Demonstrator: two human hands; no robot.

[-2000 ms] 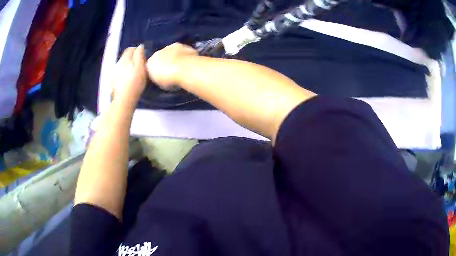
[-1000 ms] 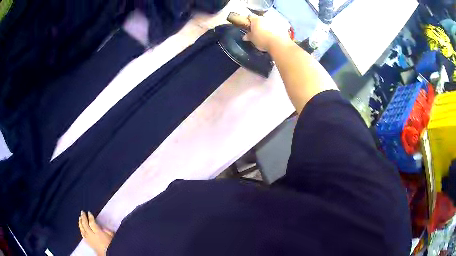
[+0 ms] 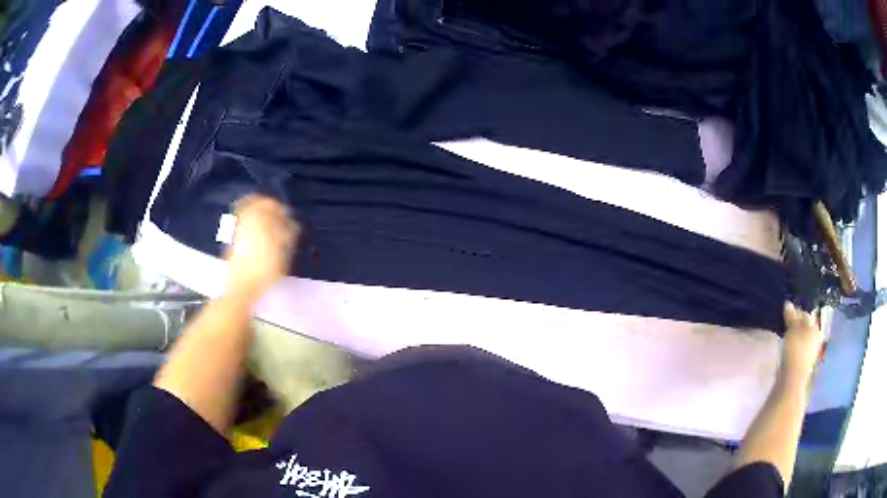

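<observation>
Dark trousers point(image 3: 467, 233) lie across the pale table cover point(image 3: 545, 350), the near leg stretched left to right. My left hand point(image 3: 261, 233) is blurred on the waist end, beside a small white label point(image 3: 227, 229); its fingers cannot be made out. My right hand point(image 3: 803, 326) holds the hem corner at the right end of the leg. The iron is hard to make out; a brown wooden bar point(image 3: 834, 245) and a striped hose point(image 3: 861, 302) show just beyond the hem.
A dark heap of trousers point(image 3: 642, 49) lies on the far side. Dark cloth hangs over the table's left end, with a red bundle point(image 3: 112, 97) beyond it. A pale rounded bar point(image 3: 88, 316) is at the lower left.
My right hand has left the iron's handle and moved to the hem. My left hand is now on the waist end beside the label. The view has turned, and the leg now runs across it.
</observation>
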